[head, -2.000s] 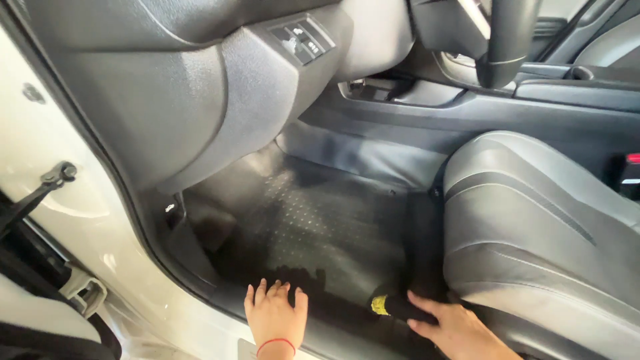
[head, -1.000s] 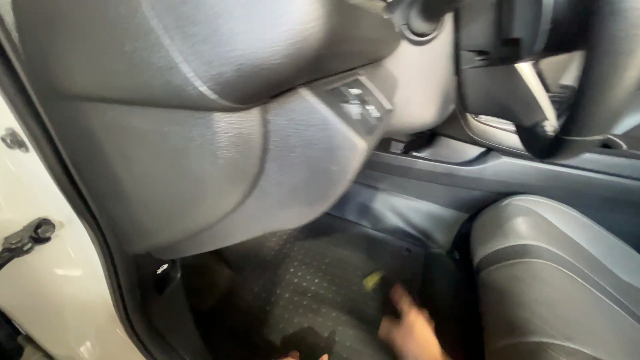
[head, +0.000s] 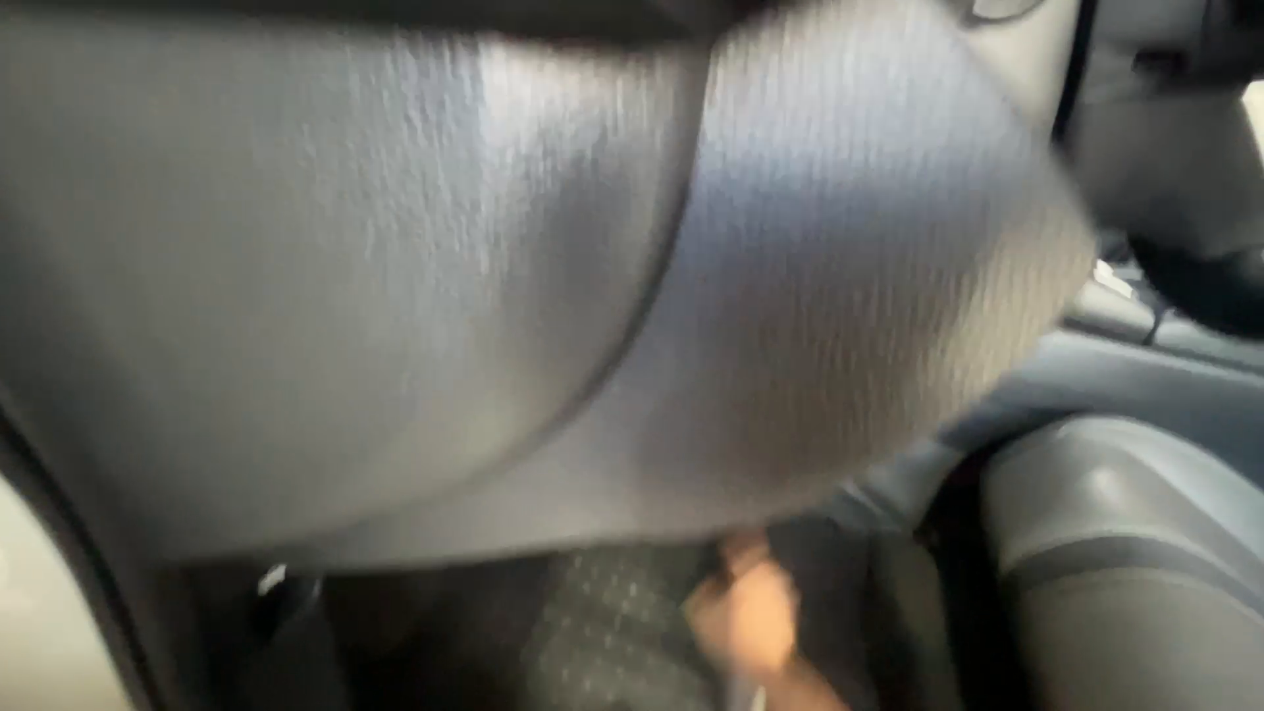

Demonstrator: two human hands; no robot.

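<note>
My right hand [head: 749, 612] reaches low into the driver's footwell, over the dark floor mat [head: 617, 632] with its pattern of light dots. The hand is blurred, and its fingertips lie in shadow near the lower edge of the dashboard panel. A small yellowish patch shows at its left side; what the hand holds is too blurred to tell. My left hand is out of view.
The grey lower dashboard panel [head: 553, 296] hangs close above the footwell and fills much of the view. The grey seat cushion [head: 1136, 553] stands at the right, beside the centre console [head: 1145, 395]. A pale door sill [head: 49, 602] borders the left.
The view has moved in much closer to the dashboard panel. My right hand, earlier on a dark thing with a yellow end near the seat, has gone deeper into the footwell. My left hand has left the view.
</note>
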